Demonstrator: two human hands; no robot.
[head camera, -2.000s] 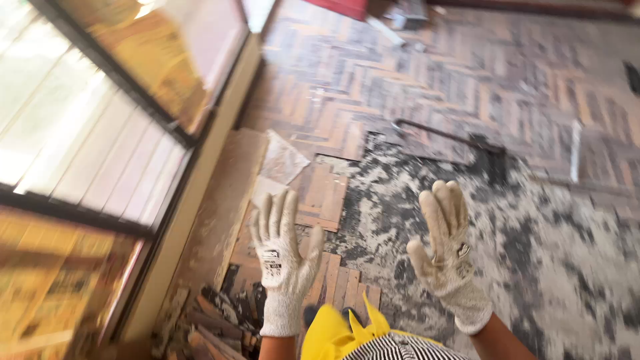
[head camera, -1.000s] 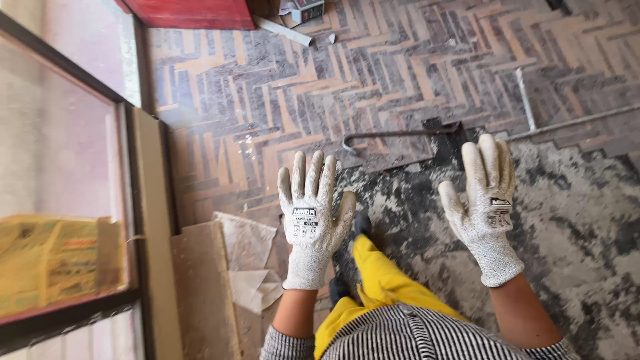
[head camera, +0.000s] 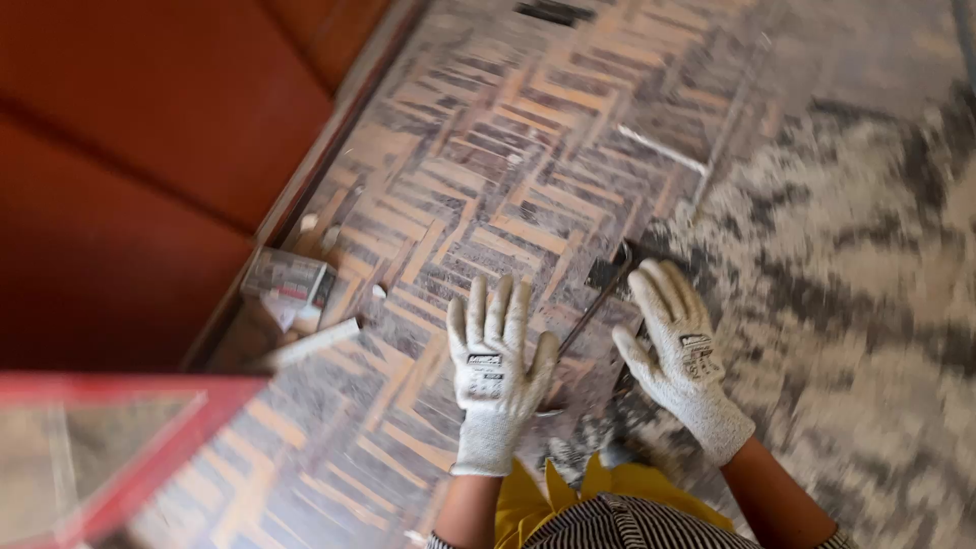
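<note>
My left hand (head camera: 492, 374), in a whitish knit work glove, is held palm down over the herringbone parquet floor (head camera: 427, 221), fingers spread and holding nothing. To its right, my right hand (head camera: 682, 358) wears a matching glove, fingers apart, with nothing in it. Between and beyond the two hands a dark metal pry bar (head camera: 595, 305) lies on the parquet, its hooked end near the edge of the bare floor; part of it is hidden behind my left hand. Bare subfloor (head camera: 839, 328) with black and grey patches spreads under and beyond my right hand.
A long thin metal bar with a crosspiece (head camera: 663, 149) rests on the floor farther out. At left are dark red panels (head camera: 137, 191), a red frame (head camera: 145, 480), a small box (head camera: 286, 278) and a pale strip (head camera: 313, 343). A dark piece (head camera: 555, 11) lies far off.
The view has swung away from the window side toward the red panels. Both gloved hands stay raised, apart and empty throughout.
</note>
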